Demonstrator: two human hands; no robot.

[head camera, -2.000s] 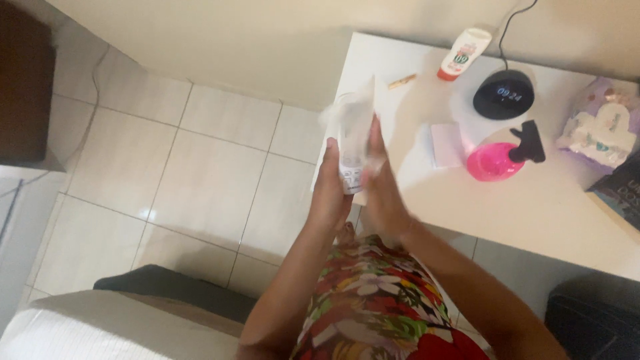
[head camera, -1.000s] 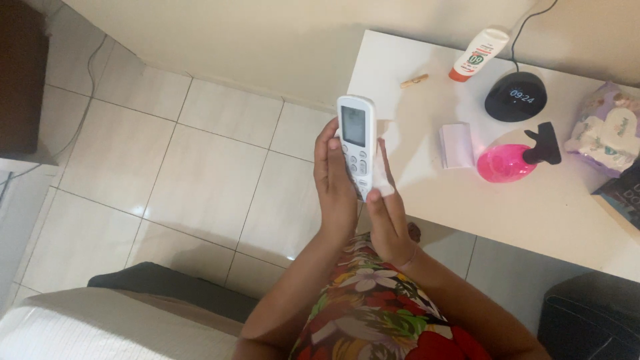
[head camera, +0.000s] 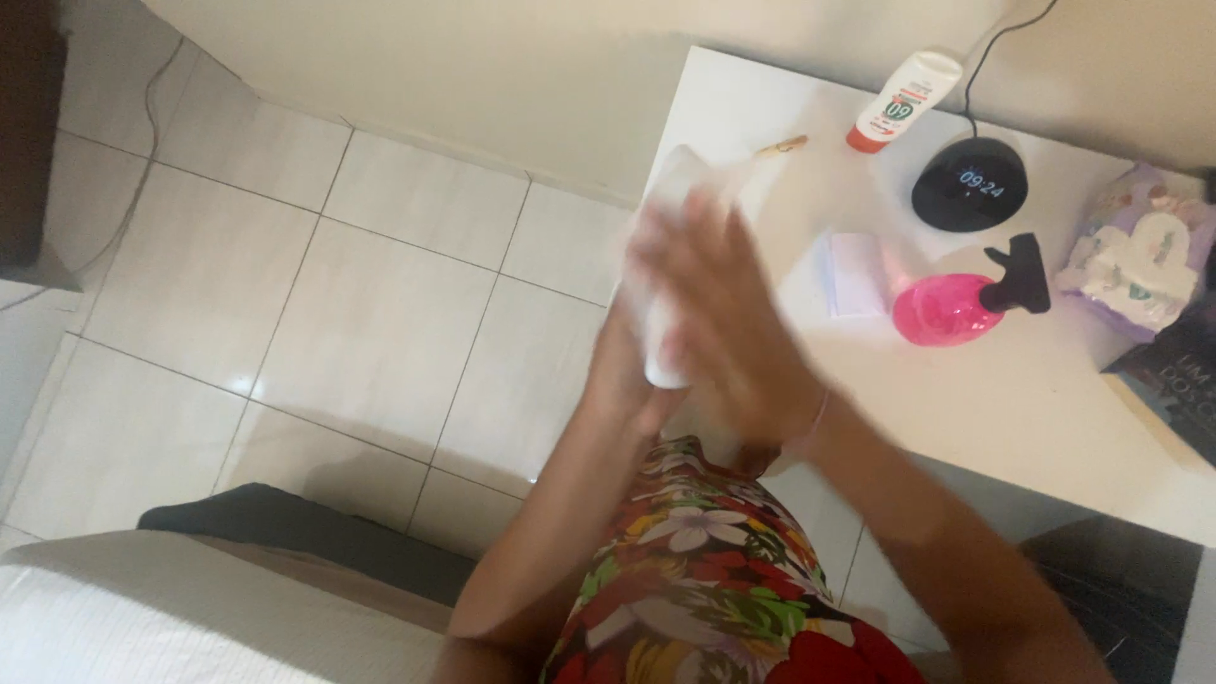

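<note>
A white remote control (head camera: 668, 356) is between my two hands, in front of the left end of the white desk. My left hand (head camera: 622, 366) holds it from below and from the left. My right hand (head camera: 727, 313) lies across its face, blurred, with the fingers spread toward the upper left. Whether a cloth or wipe is under that palm cannot be told. The remote's screen and buttons are covered or turned away.
On the white desk (head camera: 950, 418) lie a wooden clothespin (head camera: 784, 145), a sunscreen tube (head camera: 902, 103), a smart speaker with a clock (head camera: 970, 185), a folded pale cloth or paper (head camera: 855, 275), a pink spray bottle (head camera: 945, 310), a wipes pack (head camera: 1140, 261) and a dark book (head camera: 1178, 380).
One second ago the remote's screen and buttons faced up in view. Now my right hand has moved up over it and hides them.
</note>
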